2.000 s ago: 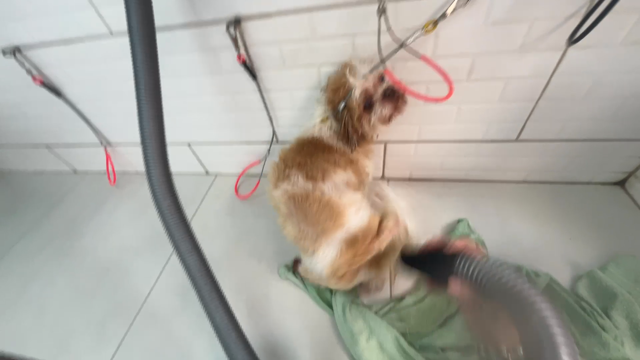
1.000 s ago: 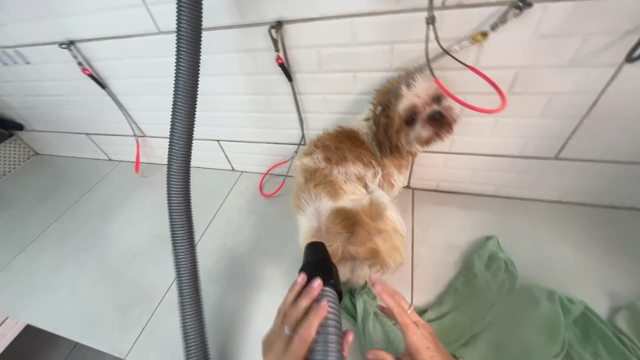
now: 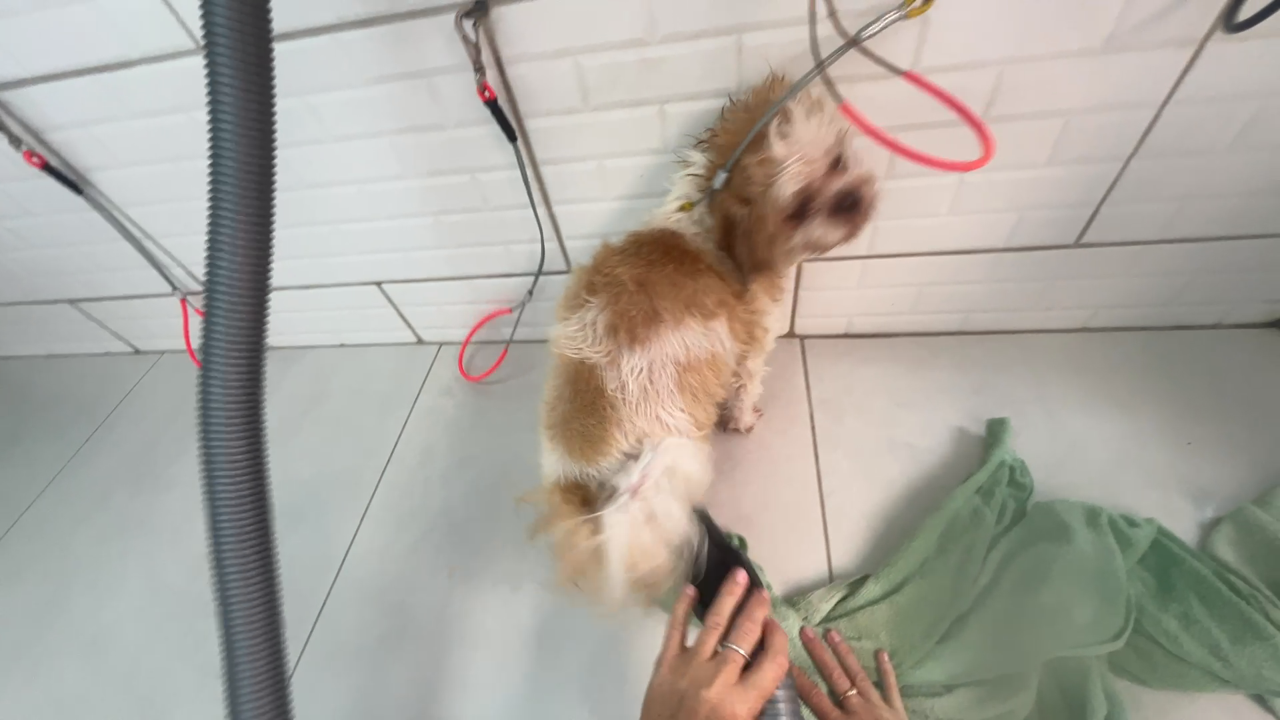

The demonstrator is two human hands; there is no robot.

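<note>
A brown and white dog (image 3: 650, 350) with damp fur stands by the tiled wall, its head turned right and a cable tether (image 3: 790, 100) at its neck. My left hand (image 3: 715, 655) is wrapped over a black dryer nozzle (image 3: 718, 560) on a grey ribbed hose, its tip against the fur of the dog's hindquarters. My right hand (image 3: 850, 680) lies just right of the hose with fingers apart, over the edge of a green towel (image 3: 1040, 590); nothing shows in its grip. The dog's hind feet are hidden.
A thick grey ribbed hose (image 3: 238, 360) hangs down at the left. Cable loops with red sleeves hang from the white tiled wall, one (image 3: 485, 345) left of the dog and another (image 3: 925, 150) by its head. The surface underneath is pale grey tile.
The nozzle has moved from the left of the dog's rear to its right side, with my left hand on it. The dog's head has turned further right.
</note>
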